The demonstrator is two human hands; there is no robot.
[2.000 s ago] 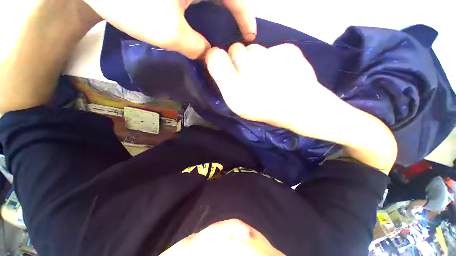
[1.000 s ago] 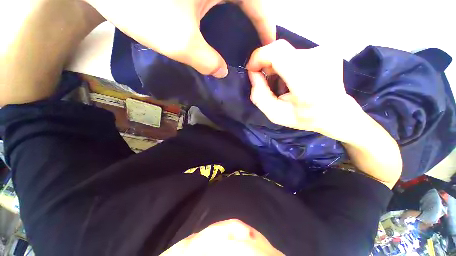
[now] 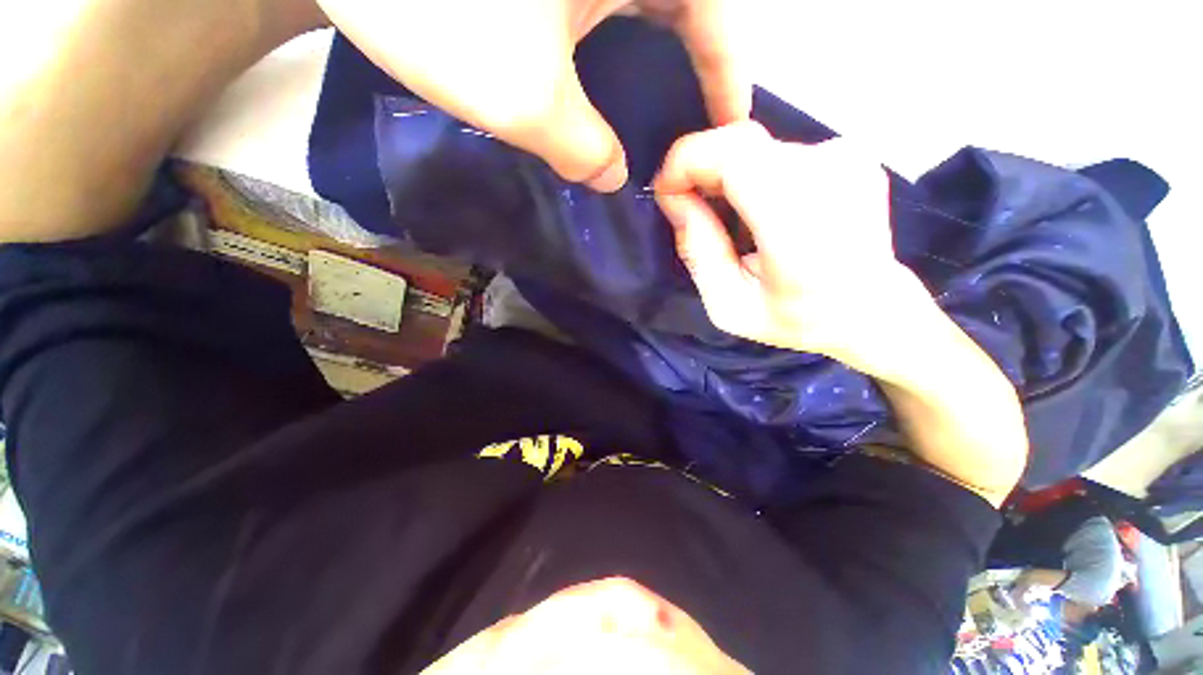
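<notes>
A dark navy garment lies across the top; its shiny patterned lining (image 3: 581, 251) is nearest my body and matte navy cloth (image 3: 640, 79) is beyond it. My left hand (image 3: 528, 79) holds the lining edge, thumb on the near side, fingers beyond the matte cloth. My right hand (image 3: 805, 244) is just right of the thumb, thumb and forefinger pinched at the edge. A tiny glint, seemingly the needle (image 3: 647, 191), shows at its fingertips. The thread cannot be made out. White basting stitches (image 3: 455, 125) run along the lining's left part.
The garment's bunched heap (image 3: 1055, 290) lies at right on the pale worktable (image 3: 976, 66). Below the table edge is an open shelf with a pale block (image 3: 356, 290). A person's grey sleeve (image 3: 1092, 560) and cluttered supplies show at lower right.
My hands were together two seconds ago; my right hand has since come away from the left thumb and its fingertips have parted from it. The cloth has shifted slightly right in view.
</notes>
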